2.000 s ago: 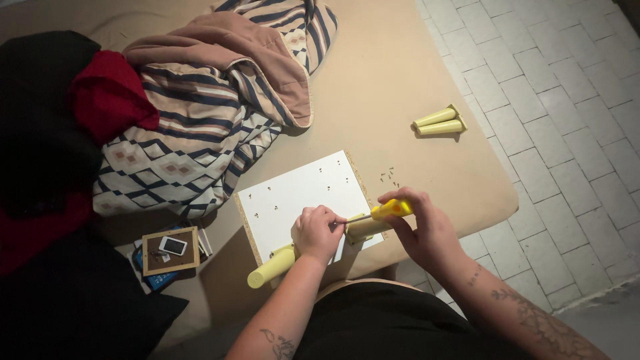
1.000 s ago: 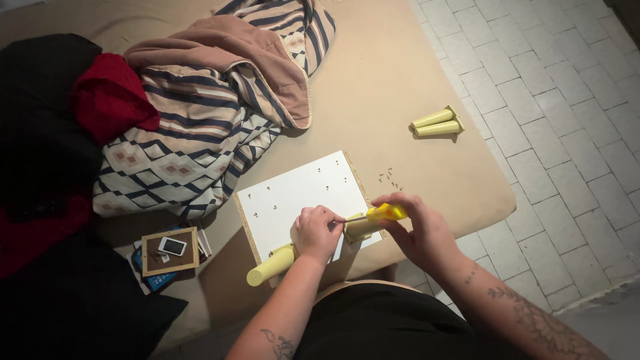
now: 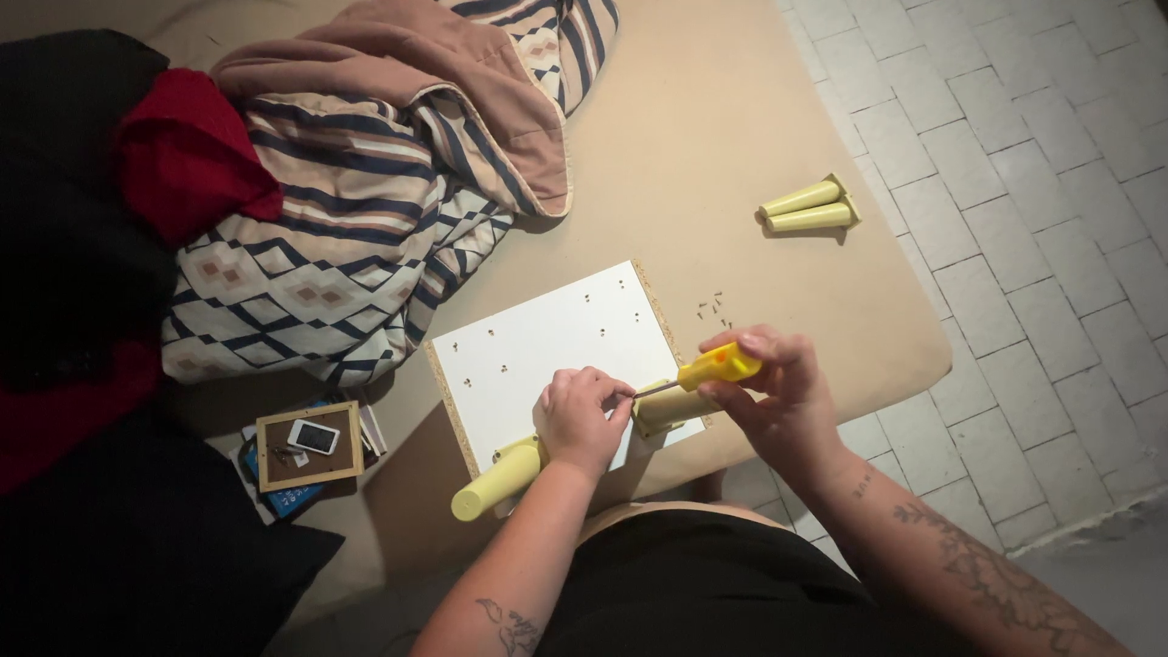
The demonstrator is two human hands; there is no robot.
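Observation:
A white chipboard panel [image 3: 557, 338] with groups of small holes lies on the bed. My right hand [image 3: 776, 392] holds a screwdriver [image 3: 721, 366] by its yellow handle, the shaft pointing left to the base of a pale yellow tapered leg [image 3: 680, 409] on the panel's near right corner. My left hand [image 3: 587, 415] rests on the panel, thumb and forefinger pinched at the screwdriver's tip; whatever is between them is too small to tell. Another yellow leg [image 3: 497, 482] stands at the near left corner, beside my left forearm. Several loose screws [image 3: 714, 305] lie right of the panel.
Two more yellow legs [image 3: 808, 205] lie together near the bed's right edge. A patterned blanket [image 3: 338, 228] and red cloth [image 3: 192, 151] are heaped at the left. A wooden frame [image 3: 310, 447] bearing a small white device [image 3: 313, 436] sits on books at the lower left. Tiled floor [image 3: 967, 182] borders the bed.
The yellow screwdriver handle has tilted and turned a little in my right hand. My left hand stays at the screwdriver's tip, and the panel and legs have not plainly moved.

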